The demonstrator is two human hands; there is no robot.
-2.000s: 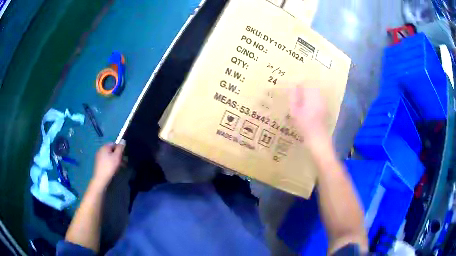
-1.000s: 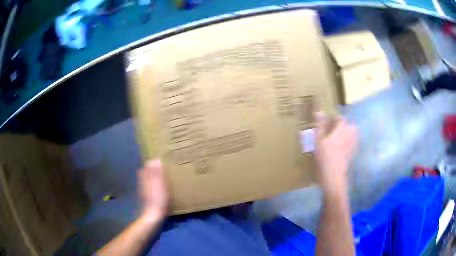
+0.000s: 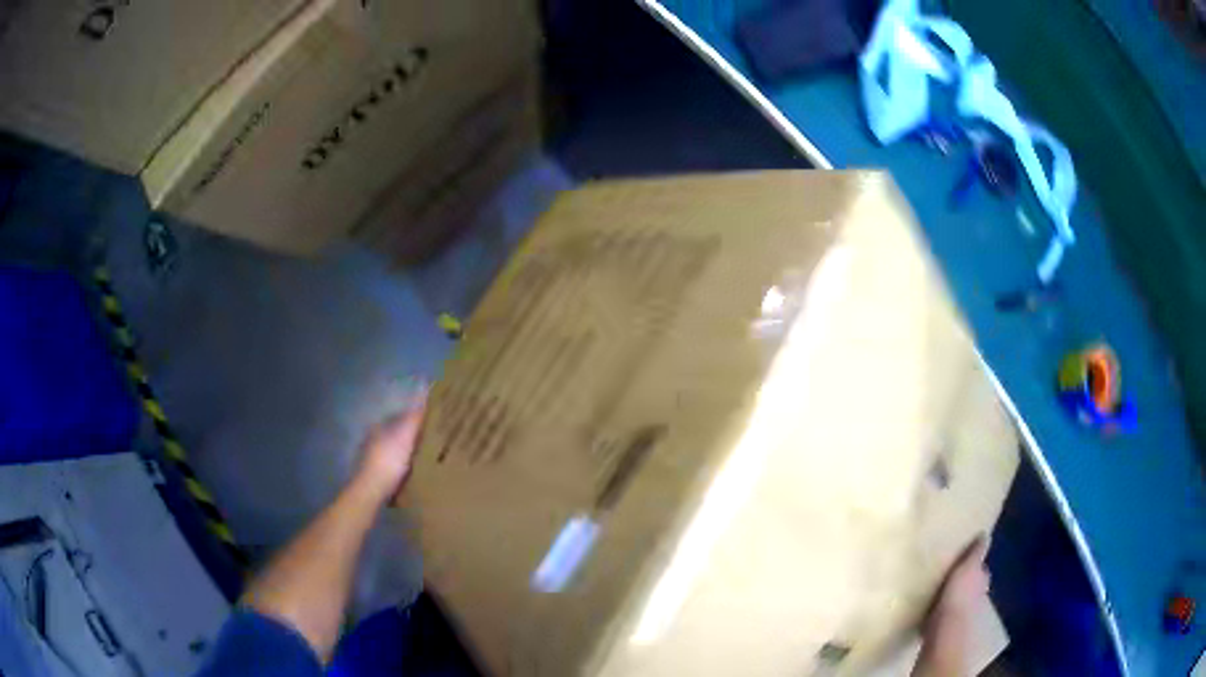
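Observation:
The large brown shipping carton (image 3: 529, 397) is tilted in front of me, blurred by motion, with black print and a small white carton sticker (image 3: 567, 553) on one face. Shiny tape runs along its edge. My left hand (image 3: 394, 447) is on the carton's left edge. My right hand (image 3: 963, 595) is at its lower right side, partly cut off by the picture's edge. Both hands hold the carton. Its underside is hidden.
Other brown cartons (image 3: 384, 132) stand at the upper left. The green workbench (image 3: 979, 251) curves along the right, with a pale-blue backing strip (image 3: 1005, 113) and tape dispenser (image 3: 1095, 386). Yellow-black floor tape (image 3: 159, 410), a blue crate (image 3: 60, 364) and a grey box-like object (image 3: 106, 569) are at left.
The view has swung round, so the bench now lies at right and other cartons at upper left. My left hand went from the bench edge to the carton, which is now turned and tilted.

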